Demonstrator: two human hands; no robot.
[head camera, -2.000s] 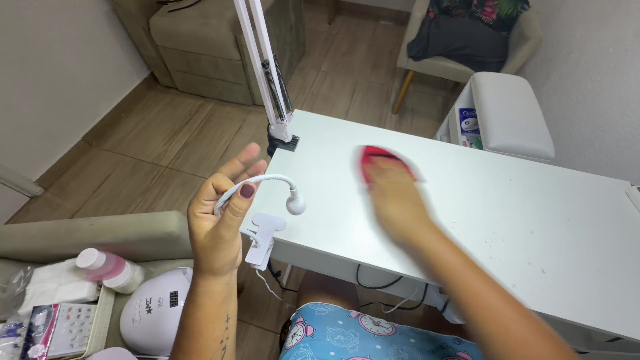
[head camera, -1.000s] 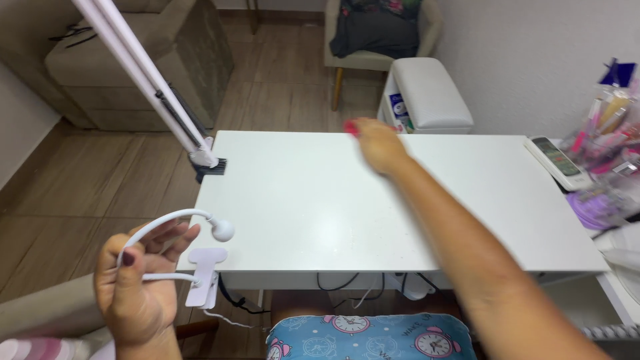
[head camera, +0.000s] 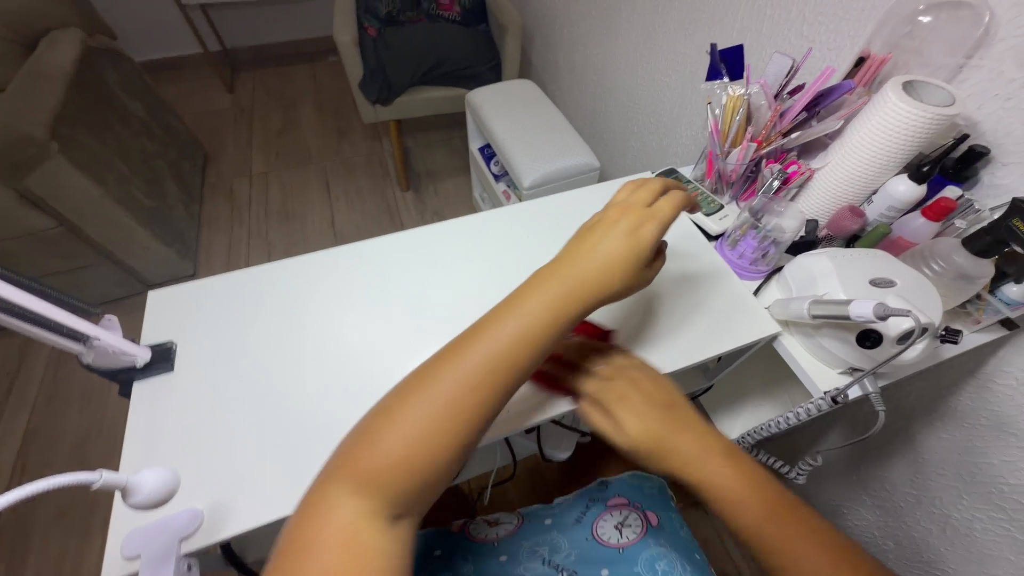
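Note:
My right hand (head camera: 620, 392), blurred, presses a red cloth (head camera: 572, 360) on the white table (head camera: 320, 320) near its front edge. Above it my left hand (head camera: 628, 236) reaches across to the table's right end, palm down with bent fingers. Its fingertips are near a calculator (head camera: 704, 200); whether they touch it is not clear. I see nothing held in it. My left forearm crosses over the table and hides part of it. The clip lamp (head camera: 150, 486) with a white flexible neck is at the table's front left corner, away from both hands.
At right stand a cup of files and brushes (head camera: 740, 164), a paper roll (head camera: 880, 152), bottles (head camera: 924, 224) and a white nail drill machine (head camera: 860, 300) with a coiled cord. A lamp arm (head camera: 64, 324) is clamped at left. A padded stool (head camera: 532, 136) stands behind the table.
My left hand has let go of the clip lamp's neck and moved right across the table. My right hand has come with the red cloth from the far edge to the front edge. The view has swung right.

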